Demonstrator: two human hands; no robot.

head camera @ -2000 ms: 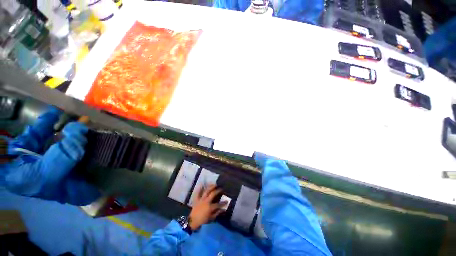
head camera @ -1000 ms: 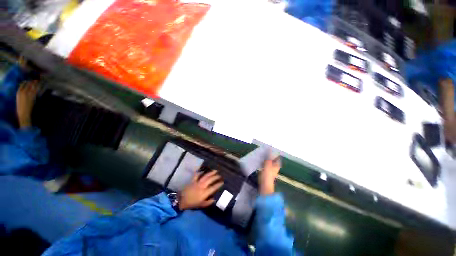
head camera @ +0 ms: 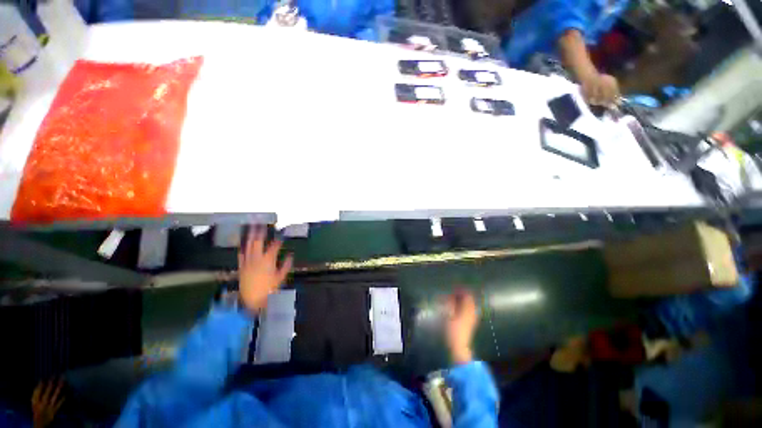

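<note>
A black compartment tray (head camera: 332, 324) lies on the green line surface in front of me. A grey battery-like piece (head camera: 277, 328) lies in its left part and another (head camera: 386, 321) at its right end, with bare dark slots between. My left hand (head camera: 261, 269) is over the tray's upper left, fingers spread towards the shelf edge. Its fingertips are beside a grey piece (head camera: 227, 235) under that edge; contact cannot be told. My right hand (head camera: 460, 321) is blurred, right of the tray over the green surface, with nothing visible in it.
A white shelf (head camera: 292, 134) holds a red-orange plastic bag (head camera: 109, 138), several handheld devices (head camera: 420, 94) and a black frame (head camera: 569, 143). Black carriers with white parts (head camera: 480, 225) line its underside. A carton (head camera: 660, 263) stands right. Another person's hand (head camera: 48, 403) is lower left; others stand beyond the shelf.
The view has swung right. The grey piece in my right hand a second ago is gone from it. My left hand has moved from the tray up to the shelf edge. More bare slots show.
</note>
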